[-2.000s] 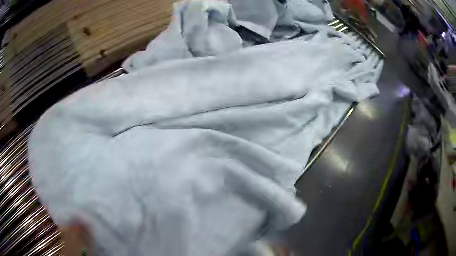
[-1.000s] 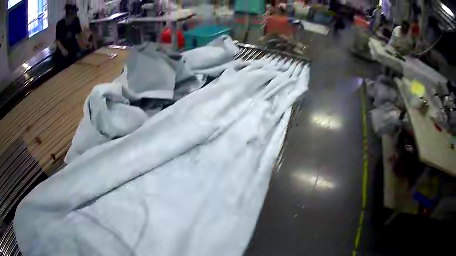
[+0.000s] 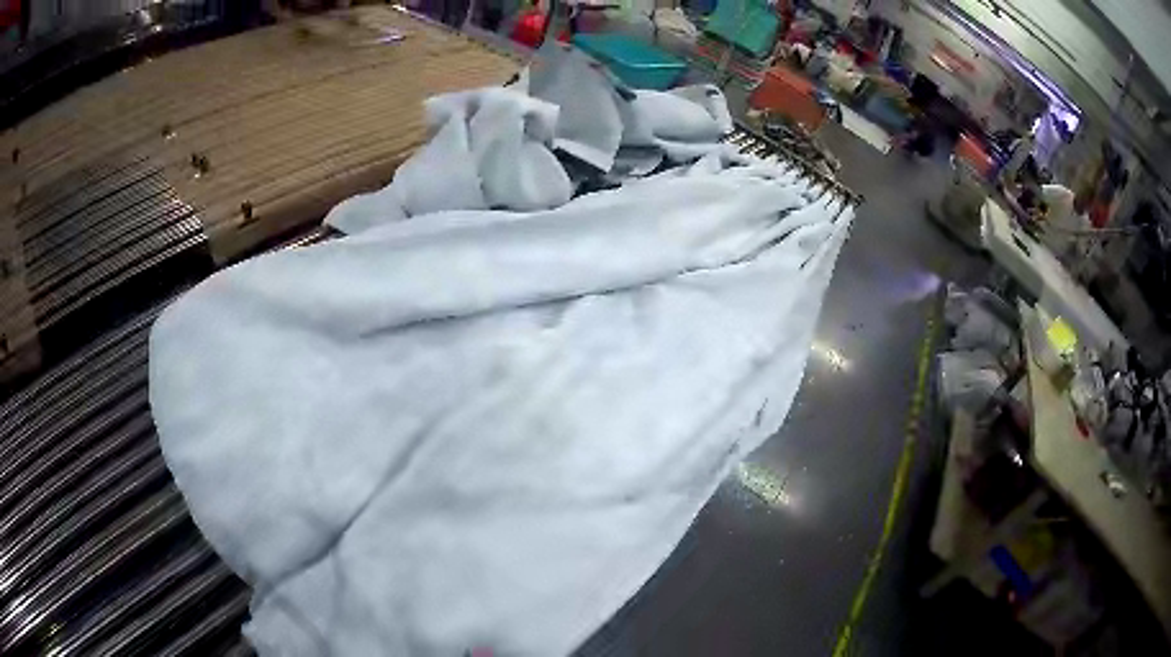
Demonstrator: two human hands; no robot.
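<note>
A large pale blue-grey cloth or hide (image 3: 514, 385) lies over a rack of shiny parallel bars (image 3: 90, 449). Its near part is spread broad and hangs over the rack's right side, down to the bottom of the picture. Long folds run toward the far end, where they gather in narrow pleats at the end rail with clips (image 3: 822, 180). A crumpled heap of the same material (image 3: 501, 154) lies behind, with a smoother grey piece standing up. Neither of my hands can be made out. A tiny pinkish spot shows at the bottom edge, too small to identify.
Tan slatted boards (image 3: 308, 116) lie on the rack at the upper left. A grey floor with a yellow line (image 3: 886, 539) runs along the right side. Worktables with goods (image 3: 1092, 449) stand at the far right. A teal tub (image 3: 629, 58) stands beyond the rack.
The near part of the cloth hangs broader and smoother over the right side. The blurred skin-coloured patch at the lower left two seconds ago is gone. The camera view has shifted and tilted.
</note>
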